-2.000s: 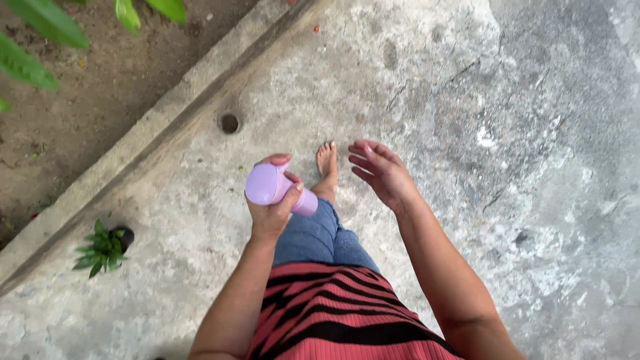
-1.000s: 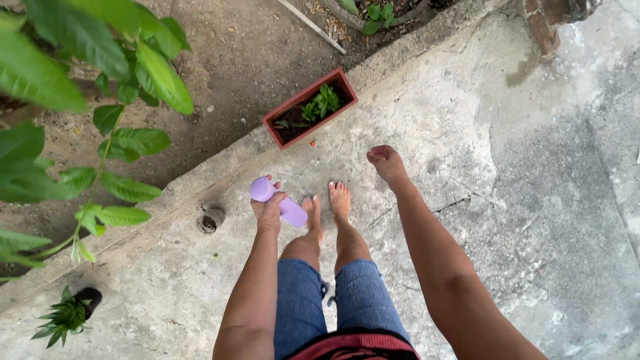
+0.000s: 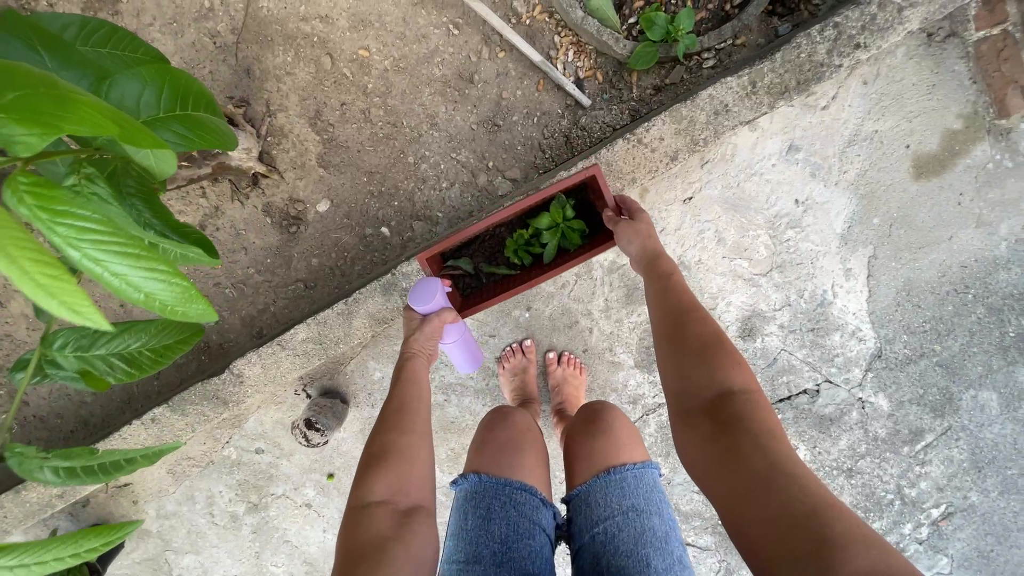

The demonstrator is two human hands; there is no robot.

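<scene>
My left hand (image 3: 430, 324) is closed around a light purple bottle (image 3: 462, 347) with a round lid, right at the left end of a reddish-brown rectangular planter (image 3: 524, 286). Part of that hand's fingers is hidden behind the bottle and the planter's end. The planter's right end is gripped by my right hand (image 3: 634, 232), with the thumb over the rim. Dark soil fills the planter, and small green leafy plants (image 3: 558, 227) grow in it right of its middle.
A low concrete curb (image 3: 688, 132) runs diagonally between bare soil and the rough concrete floor. A short pipe stub (image 3: 320, 419) stands at lower left. Large green leaves (image 3: 104, 248) hang at the left. A pale stick (image 3: 528, 52) and a round planting bed (image 3: 732, 32) lie beyond the curb.
Both hands have reached the planter, which stood untouched by the curb one second ago. My right hand was empty before and now grips its end. The bottle has stayed in my left hand.
</scene>
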